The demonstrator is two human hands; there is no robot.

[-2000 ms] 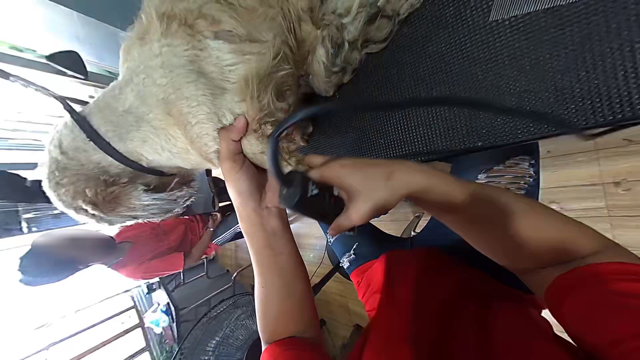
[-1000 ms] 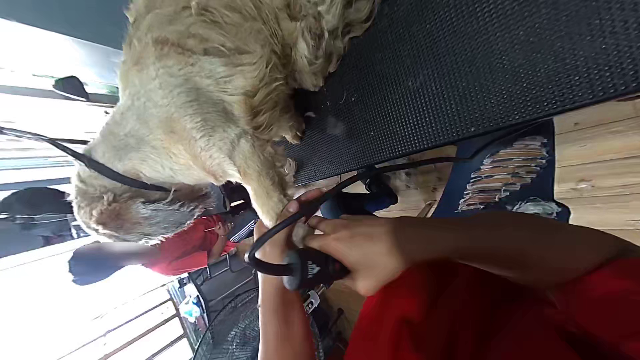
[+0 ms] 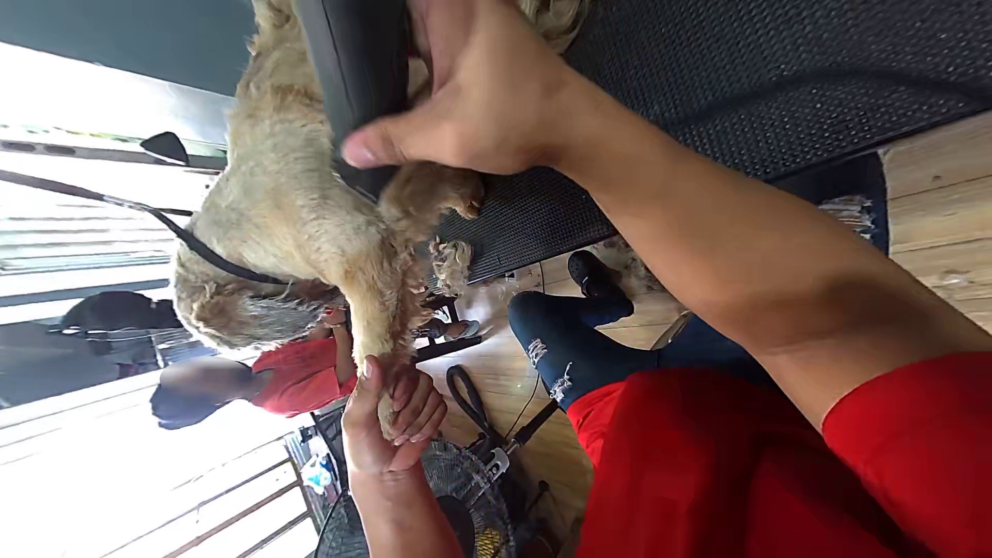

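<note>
A partly clipped, cream-furred dog (image 3: 279, 194) is beside the black ribbed table mat, a dark strap across its neck. My left hand (image 3: 391, 415), low in the view, is closed around the lower part of the dog's outstretched leg. My right hand (image 3: 473, 93) grips a dark electric clipper (image 3: 358, 70), seen close to the camera over the dog's body. Its blade end is not clearly visible. Loose fur (image 3: 451, 265) hangs at the table edge below the dog's other paw.
The black grooming table (image 3: 775, 85) fills the upper right. A person in a red shirt (image 3: 302, 376) is beyond the dog. A fan (image 3: 465, 488) stands low by my left forearm. Wooden floor (image 3: 945, 201) shows beyond the table.
My right hand has moved with the clipper from near my left hand, up over the dog's body. The dog's leg is now stretched out in my left hand.
</note>
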